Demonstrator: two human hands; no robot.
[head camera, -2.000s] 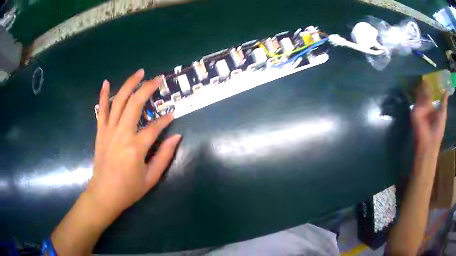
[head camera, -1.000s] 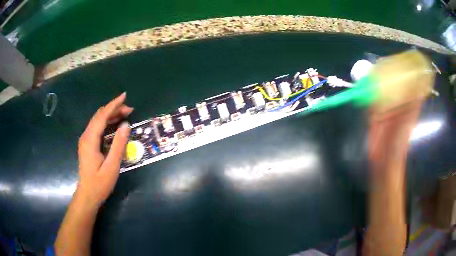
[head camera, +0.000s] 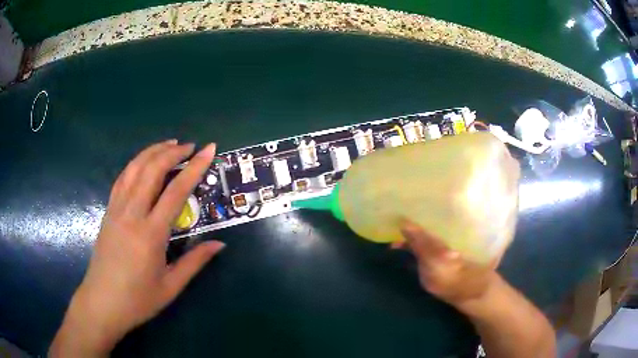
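The open white power strip housing (head camera: 262, 212) lies at a slant on the bench, with a black circuit board (head camera: 259, 183) and rows of white and copper-coloured pieces in it. My left hand (head camera: 150, 231) rests over its left end, fingers spread, beside the yellow-topped round part (head camera: 186, 212). My right hand (head camera: 448, 269) holds the large translucent yellowish squeeze bottle (head camera: 427, 192) tilted on its side. Its green nozzle points left, with the tip at the near edge of the housing. The bottle hides part of the strip's right half and most of the lead wires.
The dark green bench (head camera: 294, 294) bears a white loop (head camera: 40, 111) at the far left. The white plug and cord (head camera: 532, 127) lie in clear plastic at the right, beside a slim pen (head camera: 595, 154). A speckled rail (head camera: 280, 15) and green belt run behind. Boxes show at the lower right.
The squeeze bottle has come from the far right over the strip, its nozzle now further left. My left hand has stayed at the strip's left end, its fingers now spread.
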